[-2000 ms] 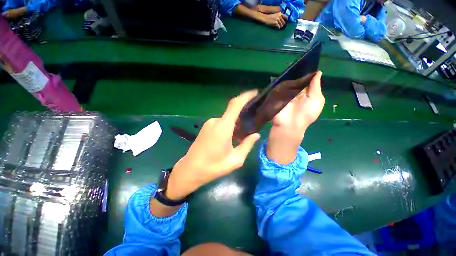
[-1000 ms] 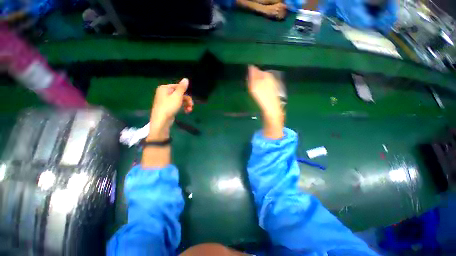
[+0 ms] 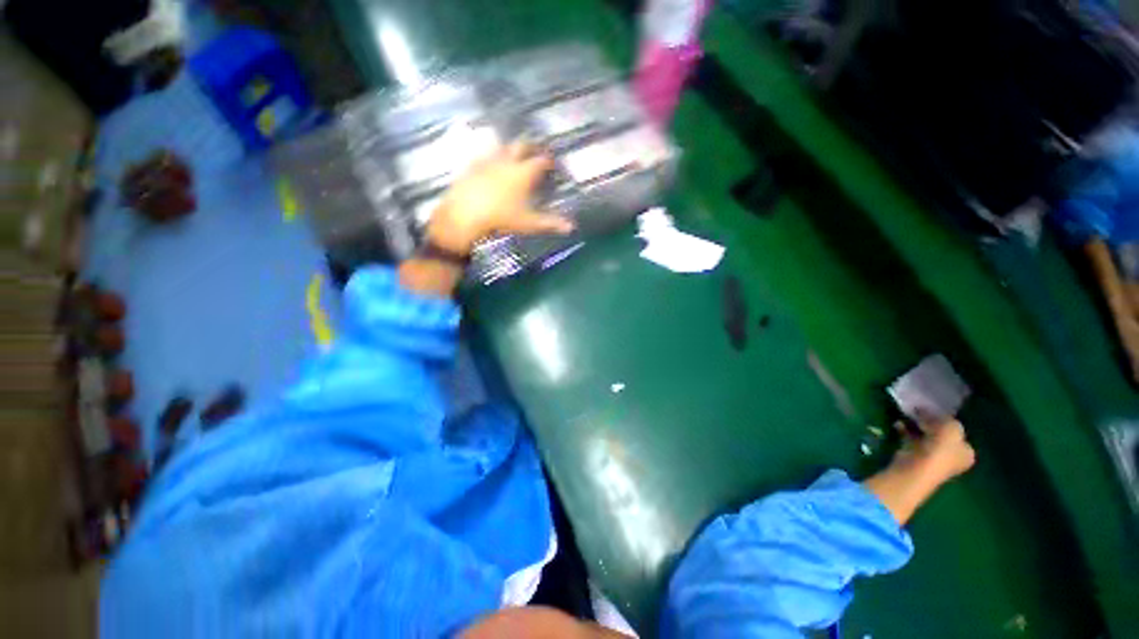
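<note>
My left hand (image 3: 497, 200) is over the stack of clear blister trays (image 3: 600, 119), fingers spread; the view is blurred and I see nothing held in it. Silver-white screens show in the tray pockets. My right hand (image 3: 934, 452) is out over the dark green conveyor strip at the right, fingers closed on the near end of a small grey-silver phone unit (image 3: 931, 388).
A white wipe (image 3: 682, 245) and a narrow dark strip (image 3: 734, 312) lie on the green bench (image 3: 600, 412). A pink roll (image 3: 666, 75) stands behind the trays. A blue crate (image 3: 252, 87) is on the blue floor. Another person's arm (image 3: 1109, 293) shows at the right edge.
The view has swung left. My left hand has moved from above the bench to the trays. My right hand now holds a grey unit at the line. The black slab is no longer between my hands.
</note>
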